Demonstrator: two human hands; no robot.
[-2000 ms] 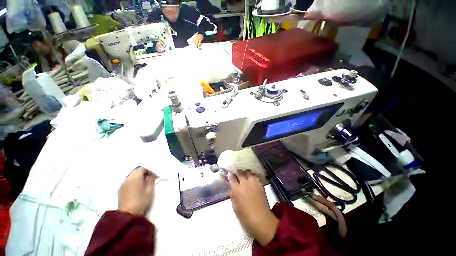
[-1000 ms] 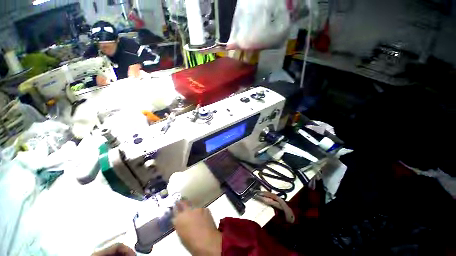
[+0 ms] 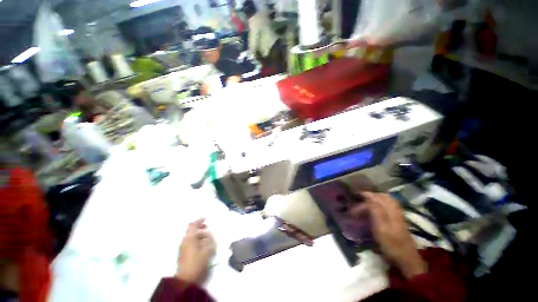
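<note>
The view is blurred. My right hand (image 3: 394, 231) is over the smartphone (image 3: 345, 215) at the machine base, its fingers spread at the phone's right side; whether it grips the phone is unclear. My left hand (image 3: 196, 250) lies on the bright white table left of the needle plate (image 3: 265, 246), fingers partly curled; no thing shows clearly in it. Slim reddish-brown snips or tweezers (image 3: 294, 230) lie on the bed right of the needle area. The white sewing machine (image 3: 274, 170) has a green end cover (image 3: 216, 174) and a lit blue display (image 3: 343, 164).
White cloth (image 3: 127, 206) spreads at the left with a teal scrap (image 3: 157, 174) on it. A red box (image 3: 333, 87) stands behind the machine. A person (image 3: 219, 59) sits at another machine. Mixed tools and papers (image 3: 472, 194) lie at the right. Something orange-red stands at the left edge.
My right hand has moved from the needle area to the smartphone. The snips or tweezers now show on the bed. The camera has swung left, so my left hand is again fully in view.
</note>
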